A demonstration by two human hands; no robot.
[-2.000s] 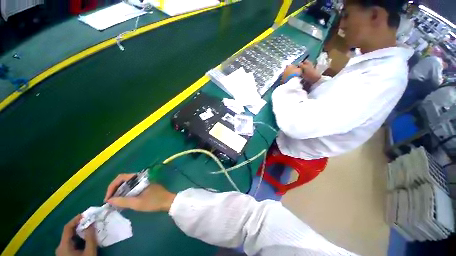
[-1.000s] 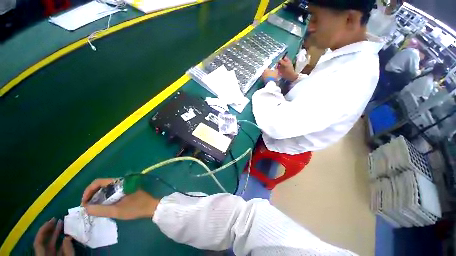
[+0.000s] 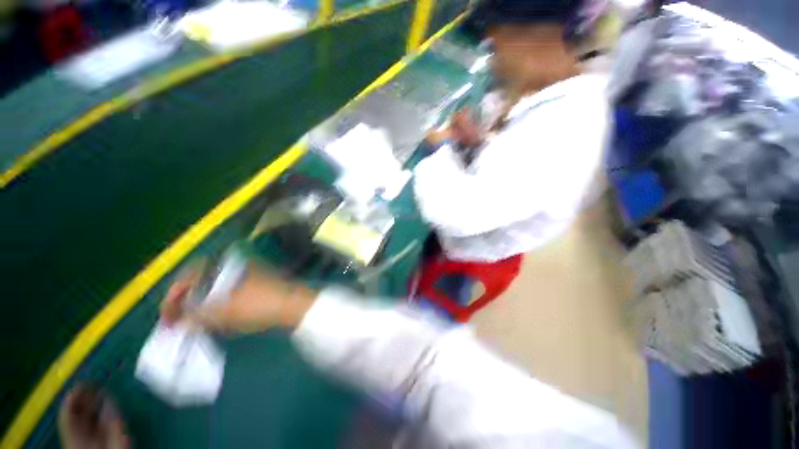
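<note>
The frame is strongly blurred. My right hand (image 3: pixel 236 300) is closed around the glue syringe (image 3: pixel 229 274), held up at a slant over the green bench. A white wiping paper (image 3: pixel 181 364) hangs or lies just below my right fingertips; whether the fingers also pinch it I cannot tell. My left hand (image 3: pixel 92 419) is at the bottom left edge, partly cut off and apart from the paper. Whether it holds anything is too blurred to tell.
A black dispenser box (image 3: pixel 302 210) with a yellow label stands beyond my right hand. White papers (image 3: pixel 366 162) and a tray lie behind it. A person in a white smock sits at right, above a red stool (image 3: pixel 469 285). A yellow-edged conveyor (image 3: pixel 175 237) runs at left.
My right hand has risen with the syringe and moved slightly right. The paper has shifted up and right. The view has swung, so the bench things appear further left.
</note>
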